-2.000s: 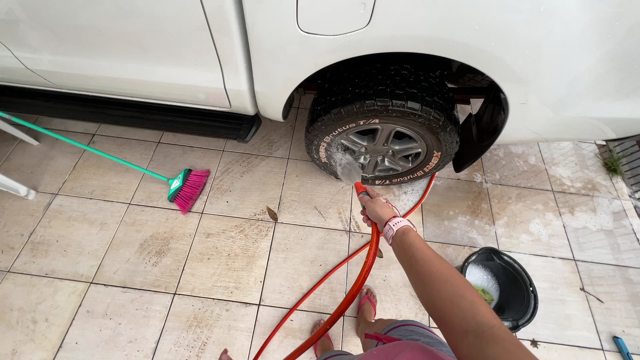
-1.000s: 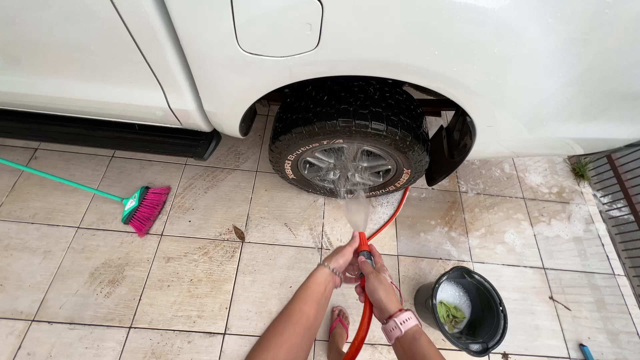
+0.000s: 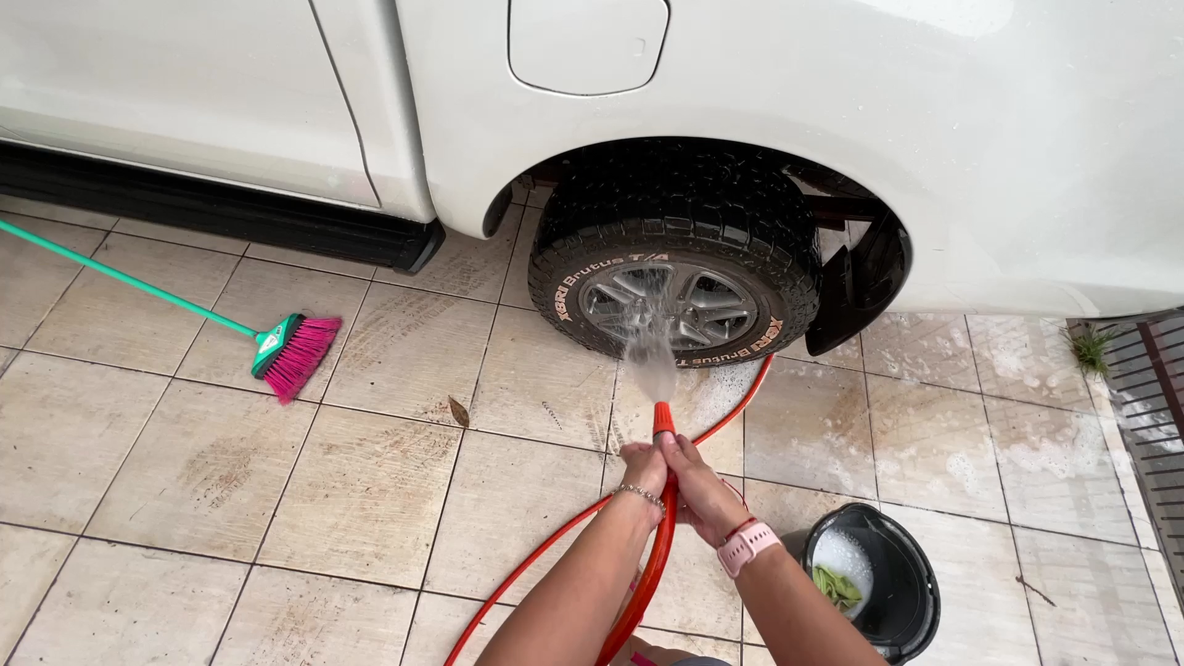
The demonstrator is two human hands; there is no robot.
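Both hands are around the orange hose nozzle (image 3: 663,418), low in the centre of the view. My left hand (image 3: 645,469) grips it from the left, and my right hand (image 3: 700,490), with a pink watch (image 3: 747,548) at the wrist, closes on it from the right. A spray of water leaves the nozzle and strikes the alloy wheel rim (image 3: 712,305) inside the black tire (image 3: 566,277). The orange hose (image 3: 650,583) runs back between my forearms, and another length curves over the tiles to beneath the tire.
A white vehicle's body (image 3: 786,111) spans the top. At left, a broom with pink bristles (image 3: 301,359) lies on the tiled floor (image 3: 370,499). A black bucket (image 3: 911,592) with suds and a green cloth (image 3: 835,586) stands lower right. A metal grate (image 3: 1147,407) borders the right side.
Two seconds ago only one hand showed on the nozzle; my left hand has since joined my right on it. The spray continues to hit the wheel.
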